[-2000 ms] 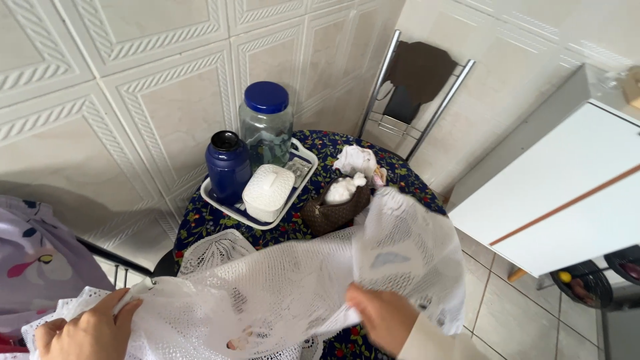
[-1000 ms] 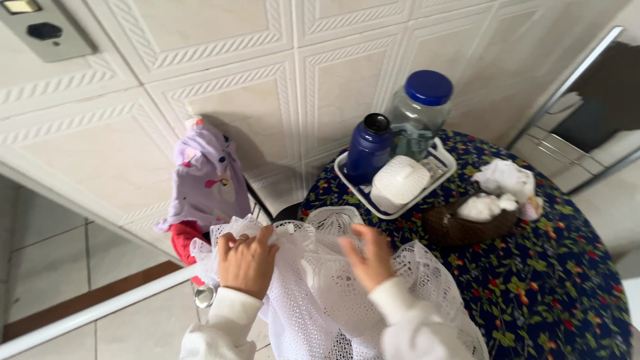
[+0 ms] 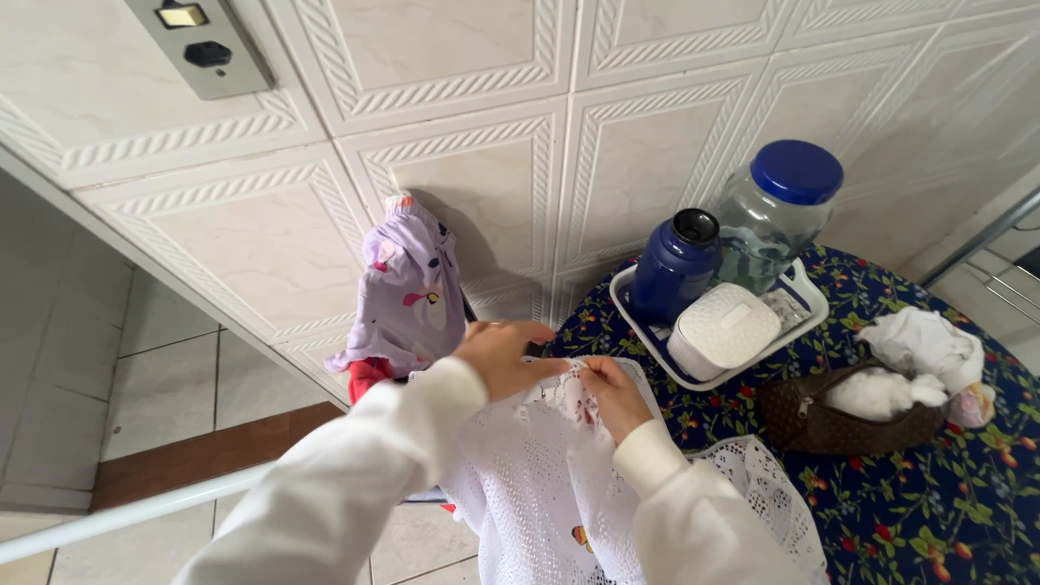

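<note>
A white lace cloth [image 3: 528,479] hangs down in front of me at the table's left edge. My right hand [image 3: 615,396] pinches its upper edge between thumb and fingers. Beside it on the left, my left hand [image 3: 508,357] reaches over the same edge with thumb and forefinger stretched toward the right hand; whether it grips the lace is unclear. More white lace [image 3: 768,487] lies on the round table's dark blue floral tablecloth [image 3: 910,504]. Behind my left hand hangs a lilac printed garment [image 3: 410,284], with red cloth [image 3: 370,378] below it.
On the table, a white tray [image 3: 691,382] holds a blue thermos [image 3: 674,264], a lidded glass jar [image 3: 772,215] and a white textured container [image 3: 725,329]. To its right lie an open brown pouch [image 3: 837,406] with white fluffy stuffing and crumpled white cloth [image 3: 926,345]. A tiled wall stands behind.
My two hands have come together at the lace's upper edge; one second ago they were apart. The view has swung left since the oldest frame.
</note>
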